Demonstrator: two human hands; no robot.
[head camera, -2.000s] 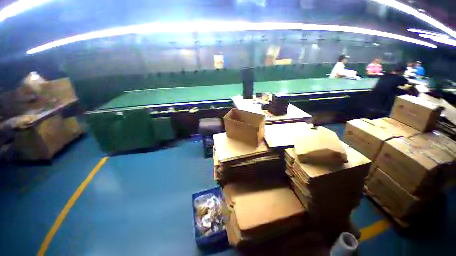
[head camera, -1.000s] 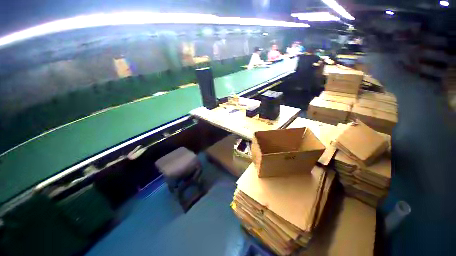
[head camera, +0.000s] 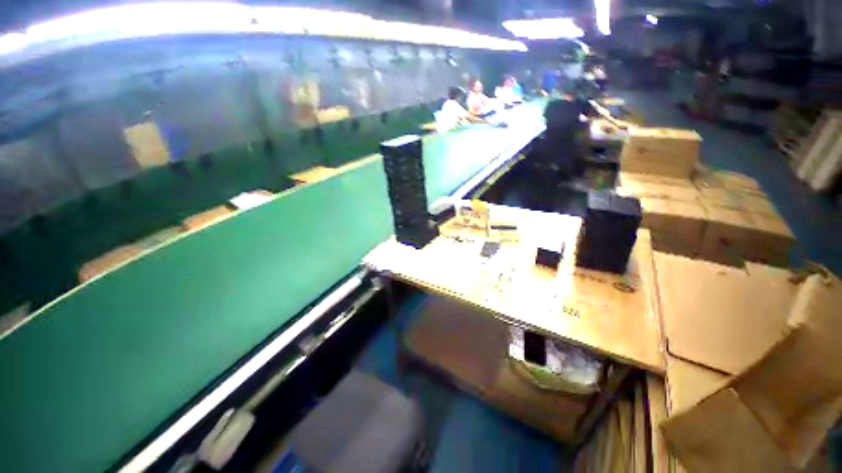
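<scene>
Neither of my hands is in the picture. In front of me stands a bench covered with printed cardboard. A tall stack of black metal housings stands upright at its left end. A shorter, wider black stack stands at its right. Between them lie a small black piece, a dark flat piece and small pale parts boxes. The details of the small items are blurred.
A long green conveyor runs along the left. A grey stool stands below the bench. Flattened cartons lie at the right, with closed cartons behind. A bag-lined container sits under the bench. Several people are far off.
The view has turned right and moved closer to the bench. The housings and stool look larger. The open brown carton on the cardboard pile has left the view.
</scene>
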